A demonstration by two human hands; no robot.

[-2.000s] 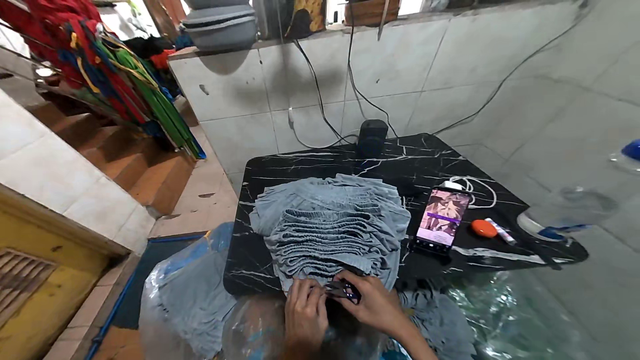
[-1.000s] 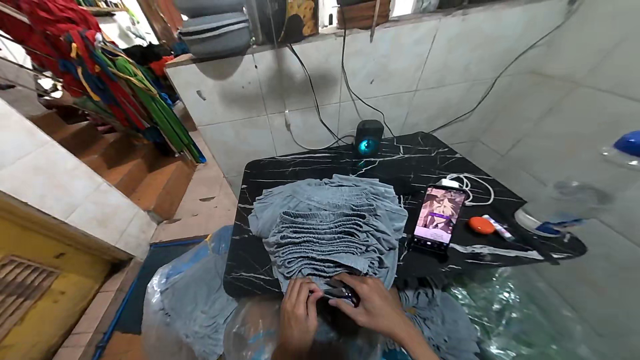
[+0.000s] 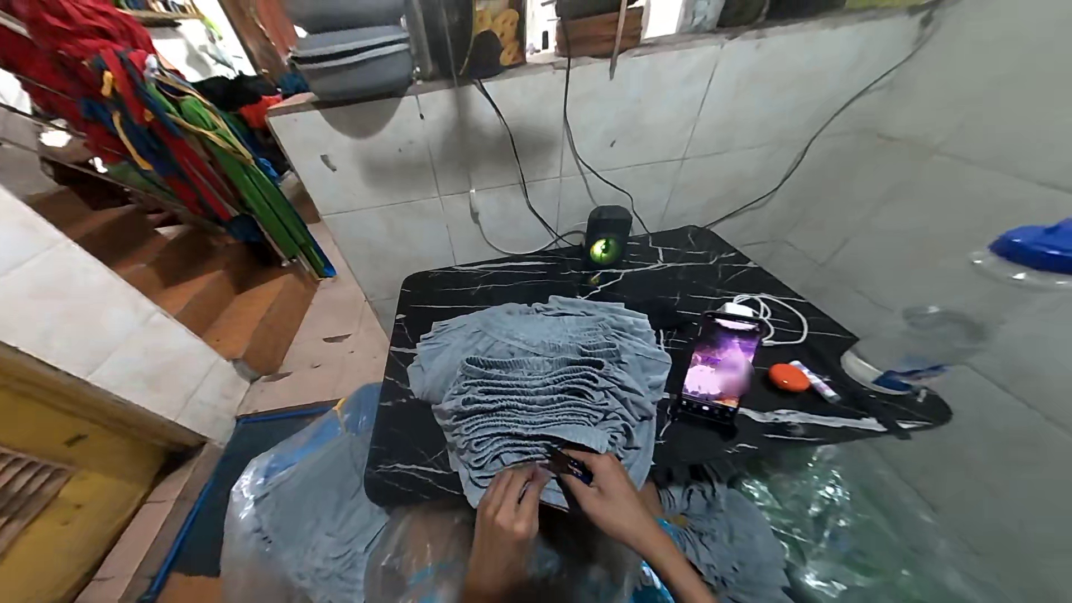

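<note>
A stack of grey-blue gathered fabric pieces (image 3: 536, 377) lies in overlapping rows on a black marble-patterned table (image 3: 519, 285). At the stack's near edge, my left hand (image 3: 507, 507) pinches the edge of a piece of the fabric. Close by on the right, my right hand (image 3: 607, 494) holds a small dark cutting tool (image 3: 572, 466), which looks like thread snips; its tips point toward the left fingertips. Whether the blades touch the fabric cannot be told.
A lit smartphone (image 3: 720, 368), an orange round object (image 3: 789, 378), a white cable (image 3: 783, 318) and a small speaker (image 3: 607, 236) are on the table. Clear plastic bags of grey fabric (image 3: 314, 511) flank it. A bottle with a blue lid (image 3: 1034, 247) is at right.
Both hands stay at the near edge of the stack, with only small finger movements. The speaker's light, unlit at first, turned blue and is now green-yellow. The phone's picture has changed.
</note>
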